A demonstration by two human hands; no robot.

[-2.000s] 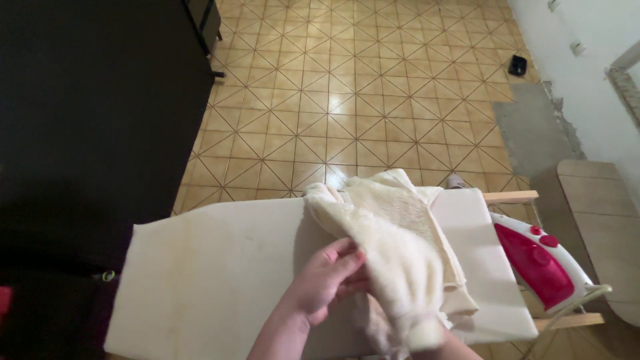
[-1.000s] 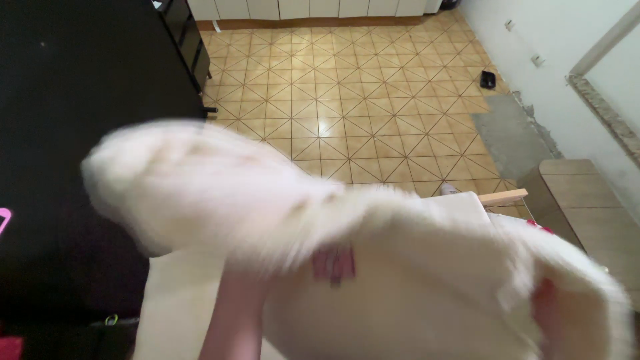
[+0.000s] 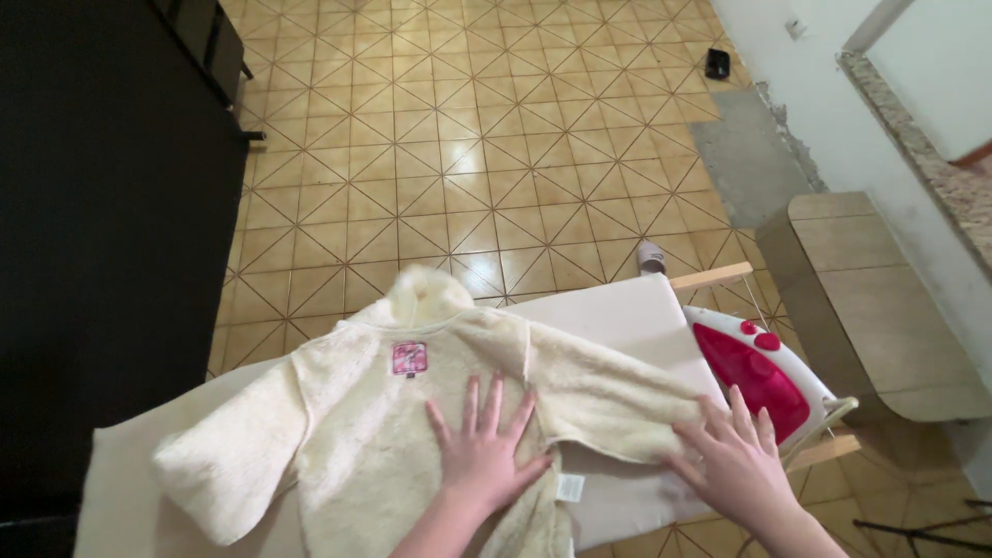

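A cream fleece garment, inside out with its pink label showing, lies spread on the ironing board (image 3: 612, 310), collar toward the far edge. My left hand (image 3: 484, 449) rests flat on the garment's body (image 3: 372, 442), fingers apart. On the cuff end of the right-side sleeve (image 3: 612, 380) lies my right hand (image 3: 732, 457), its fingers spread. The other sleeve (image 3: 232, 449) is bent down at the left. Just beyond my right hand, a pink and white clothes iron (image 3: 756, 372) rests on the wooden-barred rest at the board's end.
A black piece of furniture (image 3: 108, 194) rises along the left. To the right are a beige bench-like unit (image 3: 876, 310) and a wall with a granite ledge (image 3: 907, 132). A shoe (image 3: 650, 258) shows past the board's far edge, and a small black object (image 3: 718, 63) lies on the tiled floor.
The garment was bunched in my hands two seconds ago and blurred in a swing across the board one second ago. It now lies spread out, with both hands flat on it.
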